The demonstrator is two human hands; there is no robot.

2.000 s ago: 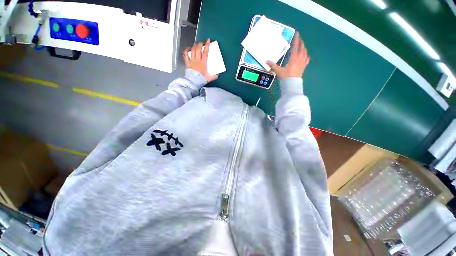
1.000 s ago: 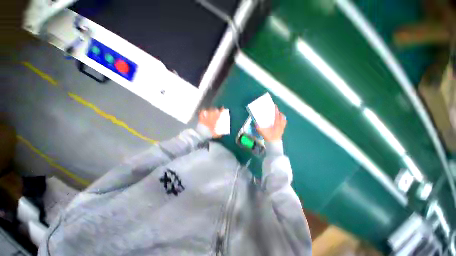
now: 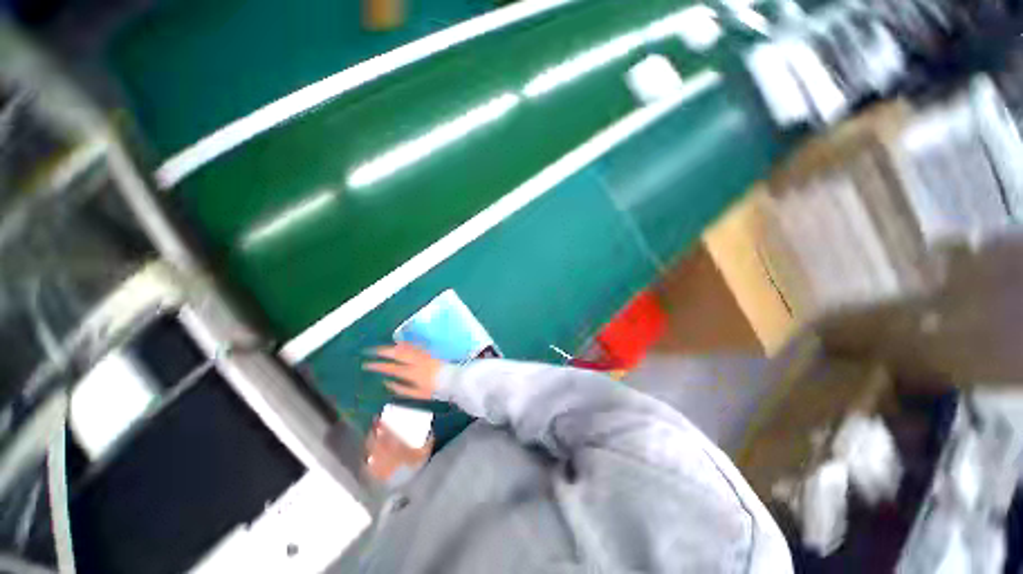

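The picture is blurred. My left hand [image 3: 393, 456] holds a small blank white box [image 3: 407, 424] near the bench's front edge, beside the machine. My right hand [image 3: 406, 370] is empty with fingers spread, just above the left hand and at the near left edge of the scale. The bench scale [image 3: 489, 351] is partly covered by my right sleeve, and its display cannot be read. A light-blue sheet [image 3: 447, 327] with a whitish edge lies on it.
The glossy green conveyor belt [image 3: 449, 151] runs beyond the bench, with a small white item [image 3: 654, 79] near its right part. A white-framed machine with a black belt [image 3: 185, 477] stands left. A red bin [image 3: 633, 331] and open brown carton [image 3: 749, 269] are right of the bench.
The view has swung to the right. My right hand has let go of the white piece it held, and that piece is off the scale. My left hand still holds the white box.
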